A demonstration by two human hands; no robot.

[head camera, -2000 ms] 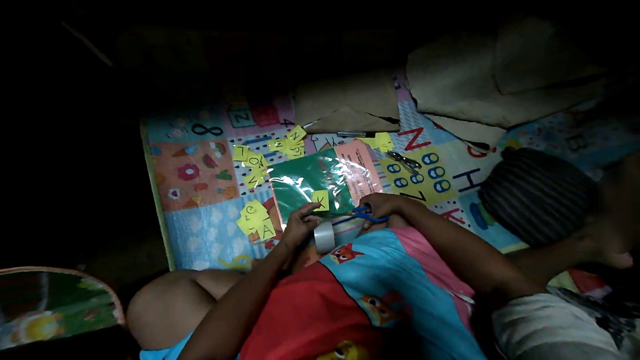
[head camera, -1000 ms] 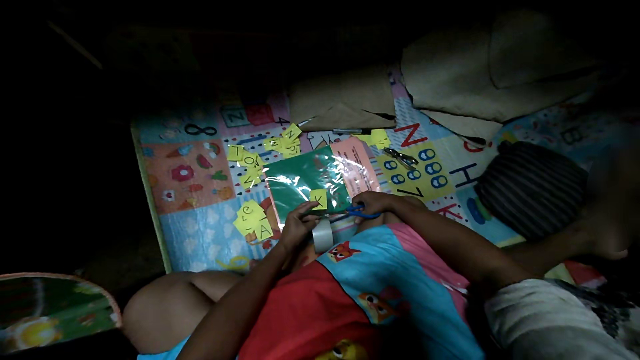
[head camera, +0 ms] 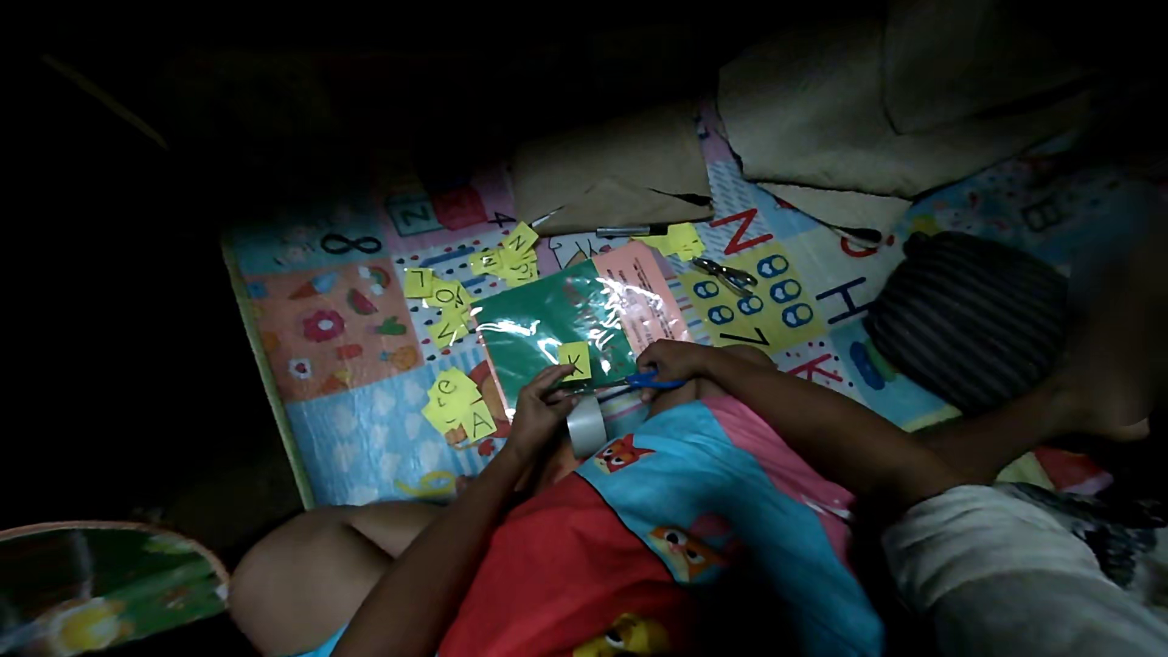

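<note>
My left hand [head camera: 543, 406] holds a small yellow paper piece [head camera: 575, 360] bearing a letter, between thumb and fingers, over a green and pink plastic-covered sheet [head camera: 538, 315]. My right hand [head camera: 671, 363] grips blue-handled scissors [head camera: 643, 379], whose blades point left toward my left hand. Whether the blades touch the paper cannot be told. A roll of grey tape [head camera: 587, 427] stands just below the scissors, near my lap. More yellow paper pieces with letters lie left of the sheet [head camera: 456, 401] and above it [head camera: 516, 255].
A patterned play mat [head camera: 338, 319] spreads beneath everything. Brown cardboard [head camera: 611, 169] lies beyond, with a marker [head camera: 630, 232] at its edge. A metal cutter or clipper-like tool [head camera: 725, 276] is beside more yellow papers [head camera: 680, 240]. A dark striped cloth item [head camera: 972, 319] sits at right, near a bare foot.
</note>
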